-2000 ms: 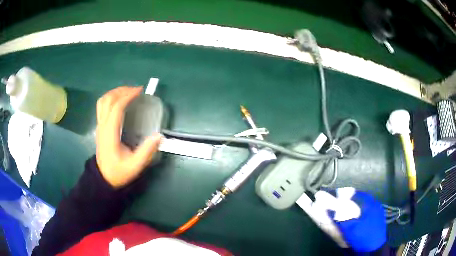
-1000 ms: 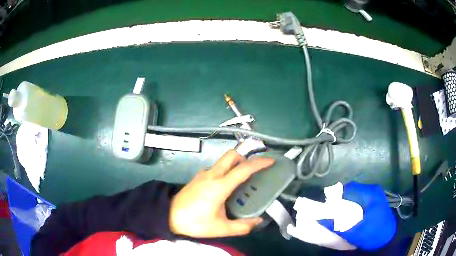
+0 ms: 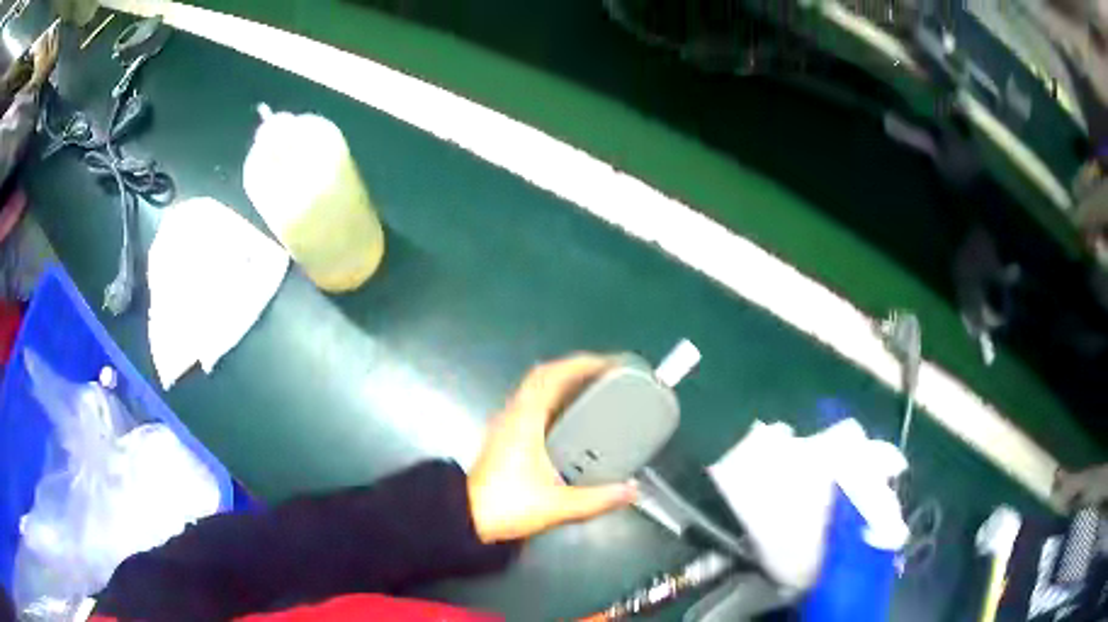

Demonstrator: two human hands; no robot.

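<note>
My bare left hand [image 3: 535, 456] holds a grey power-strip unit [image 3: 617, 423] by its left side and lower edge, small ports facing up, a white tag [image 3: 678, 362] at its top. A grey cord runs from it down to the right. My right hand in a blue glove [image 3: 851, 553] is shut on a white wiping cloth [image 3: 778, 492], blurred, just right of the unit. A second grey unit [image 3: 735, 598] shows partly under the cloth at the bottom edge.
A solvent bottle [image 3: 318, 207] and white folded cloths [image 3: 209, 286] stand at the left. A blue bin [image 3: 182, 425] holds clear bags [image 3: 116, 498]. A coiled cord [image 3: 128, 182] lies at far left. The white rail [image 3: 583, 182] crosses the view. A mains plug [image 3: 899, 334] rests on it.
The view has swung left. My left hand has left the second unit and now holds the first. My gloved right hand with the cloth has come close to that unit.
</note>
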